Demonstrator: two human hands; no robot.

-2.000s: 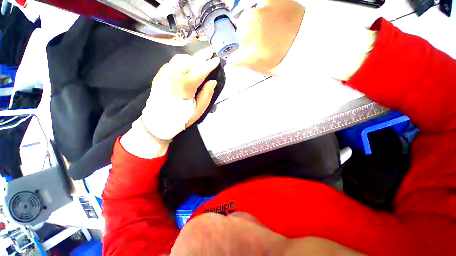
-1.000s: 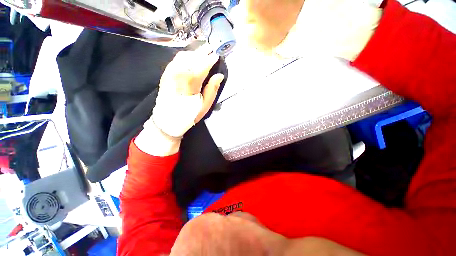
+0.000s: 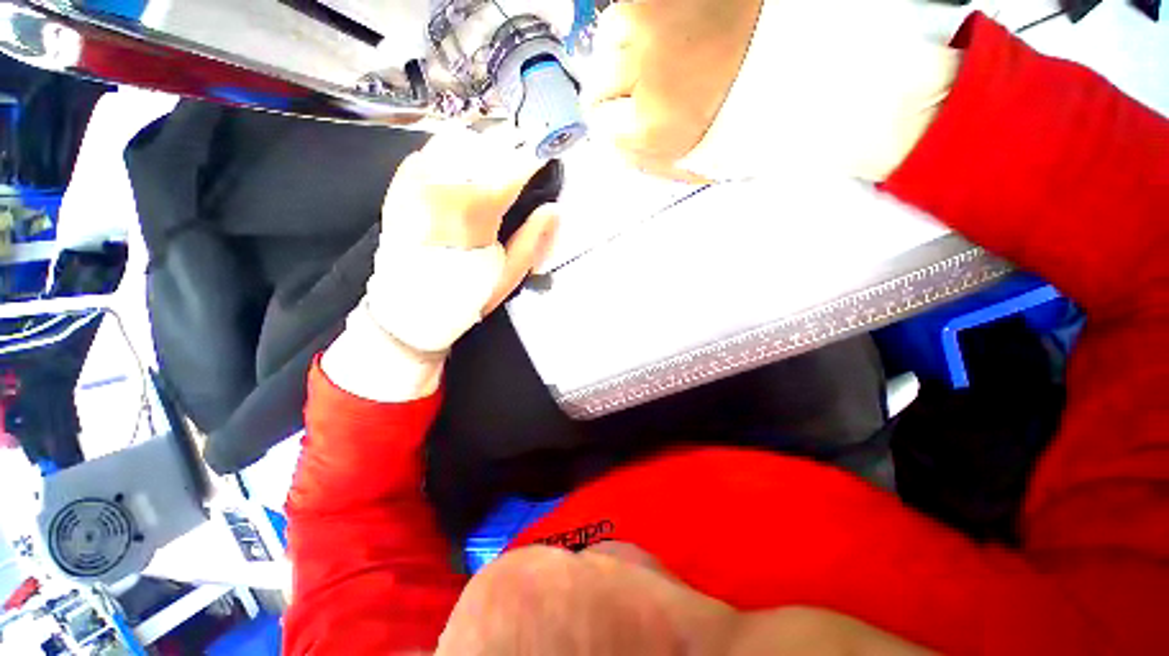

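Observation:
The black garment piece lies on the left of the sewing machine and hangs over the table edge. My left hand rests on the garment just below the machine head, thumb apart, fingertips by the needle area, partly hidden behind the blue-grey cylinder. The cloth edge shows between its thumb and fingers; I cannot tell whether it grips it. My right hand is right of the cylinder, flat and overexposed, its fingertips near the needle area. What lies under its fingers is hidden.
A ruler strip runs along the near edge of the white table. A blue crate with black cloth is below at the right. A grey box with a round fan grille stands at the lower left. Small dark items lie at the top right.
The whole view has shifted slightly. Less black cloth shows between my left thumb and fingers beside the cylinder. Both hands remain at the machine head.

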